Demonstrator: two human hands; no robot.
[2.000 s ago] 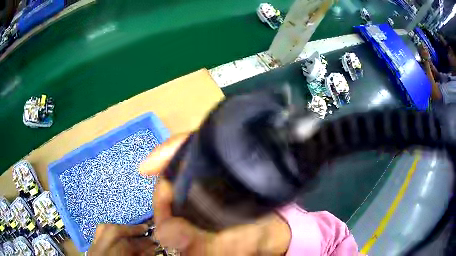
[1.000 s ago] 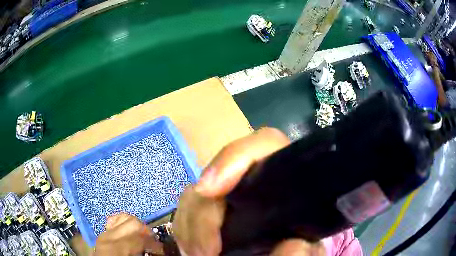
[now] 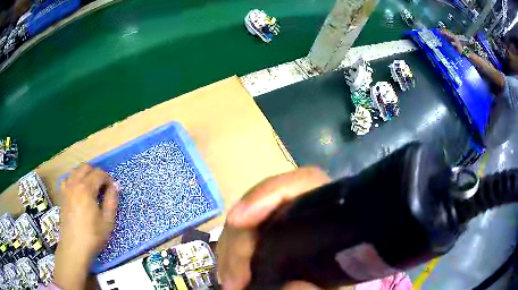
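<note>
My right hand (image 3: 255, 226) is wrapped around the thick black electric screwdriver (image 3: 363, 221), large in the lower middle; its tip is hidden. My left hand (image 3: 85, 209) is over the left side of the light-blue screw tray (image 3: 211, 190), thumb and fingertips close together at the screws (image 3: 156, 192). I cannot tell if a screw is between them. A circuit board assembly (image 3: 193, 261) with green board and white plastic lies below the tray, beside a white plate (image 3: 126, 277), left of my right hand.
Several units (image 3: 31, 192) stand in rows at the left. A tan cardboard sheet (image 3: 244, 130) lies under the tray. A unit (image 3: 262, 25) is on the green belt (image 3: 142, 68). A rusty white post (image 3: 341, 35), loose units (image 3: 385, 99), a blue crate (image 3: 454, 73) and another person's arm (image 3: 483, 68) are beyond.
My left hand has moved up and left from the tray's lower edge into the screws, uncovering the circuit board assembly. The screwdriver has tilted over sideways since the earliest frame. The belt units have shifted left.
</note>
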